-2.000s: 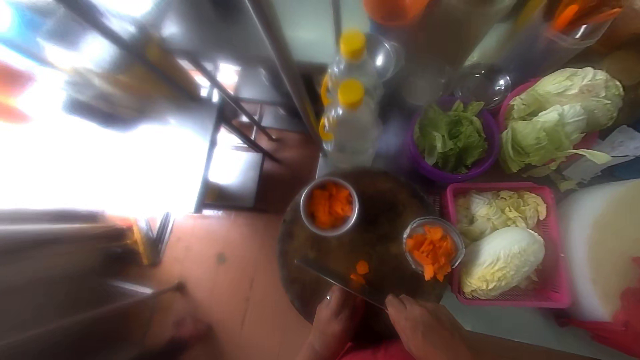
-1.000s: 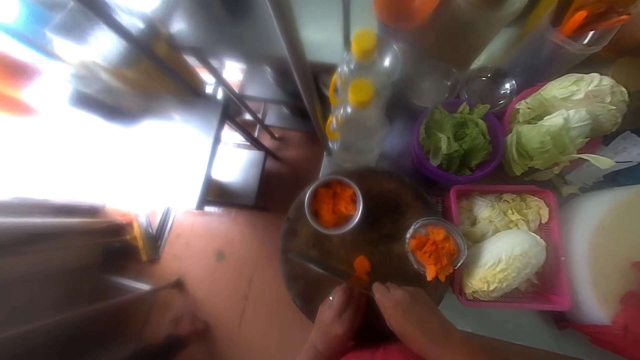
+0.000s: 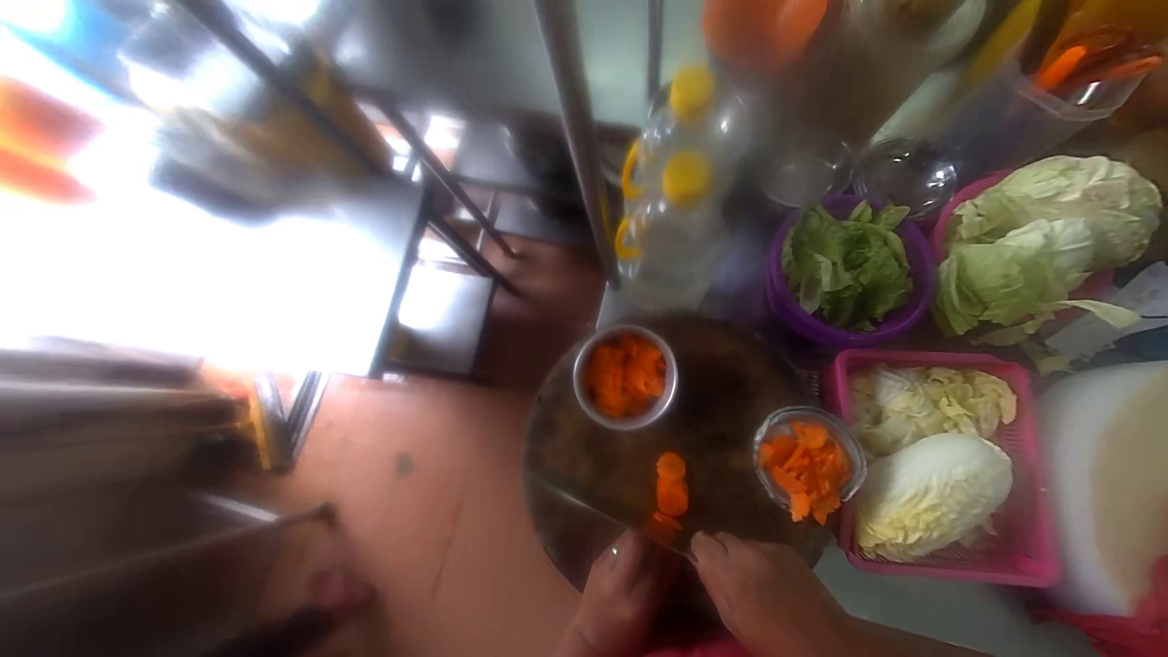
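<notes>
On a round wooden chopping board (image 3: 721,365) lie several carrot slices (image 3: 672,488) near its lower edge. My right hand (image 3: 753,584) grips a knife (image 3: 584,505), whose blade points to the left across the board. Just below the blade, my left hand (image 3: 625,579) is closed against the carrot, which its fingers mostly hide. A metal bowl (image 3: 673,388) of carrot pieces stands at the board's upper left. At its right edge stands a clear bowl (image 3: 858,470) with more carrot pieces.
Right of the board is a pink basket (image 3: 1040,474) with napa cabbage. A purple bowl (image 3: 778,297) of lettuce and large cabbages (image 3: 1058,219) are behind it. Clear bottles (image 3: 675,246) with yellow caps stand beyond the board. Tiled floor (image 3: 411,511) shows at left.
More carrot slices lie in a row above the blade than two seconds ago. Both hands stay close together at the board's lower edge.
</notes>
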